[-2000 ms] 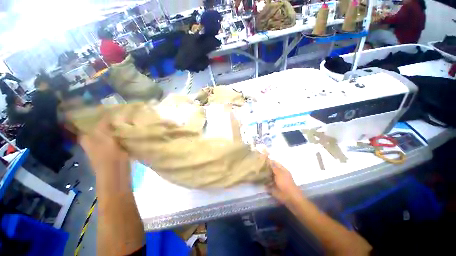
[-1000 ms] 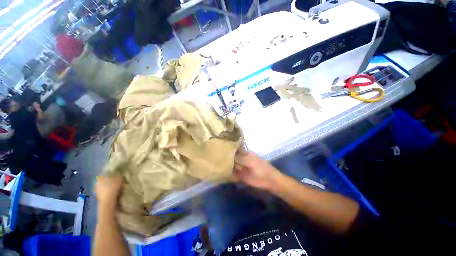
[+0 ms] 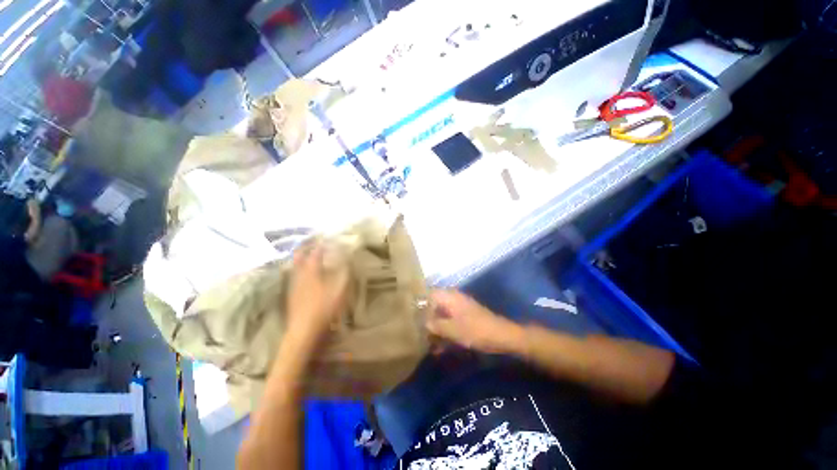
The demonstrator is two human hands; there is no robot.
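The khaki garment [image 3: 239,321] lies crumpled on the table left of the needle and hangs over the front edge toward the lap. A broad white panel [image 3: 220,229], partly overexposed, shows on its upper left. My left hand [image 3: 318,280] is blurred and rests on the cloth's middle; whether its fingers grip is unclear. My right hand [image 3: 454,321] pinches the garment's right edge near the table's front edge. The presser foot and needle area [image 3: 393,184] is just beyond the cloth.
The sewing machine [image 3: 551,69] stands behind. A dark square pad [image 3: 456,152], khaki offcuts [image 3: 518,145], a small loose strip [image 3: 510,184], scissors [image 3: 642,129] and a parts tray [image 3: 675,89] lie to the right. A blue bin [image 3: 633,303] is below the table. A person sits at far left.
My left hand has moved right from the garment's far left side onto its middle. The white panel has come into view. My right hand stays at the right edge; the view has shifted.
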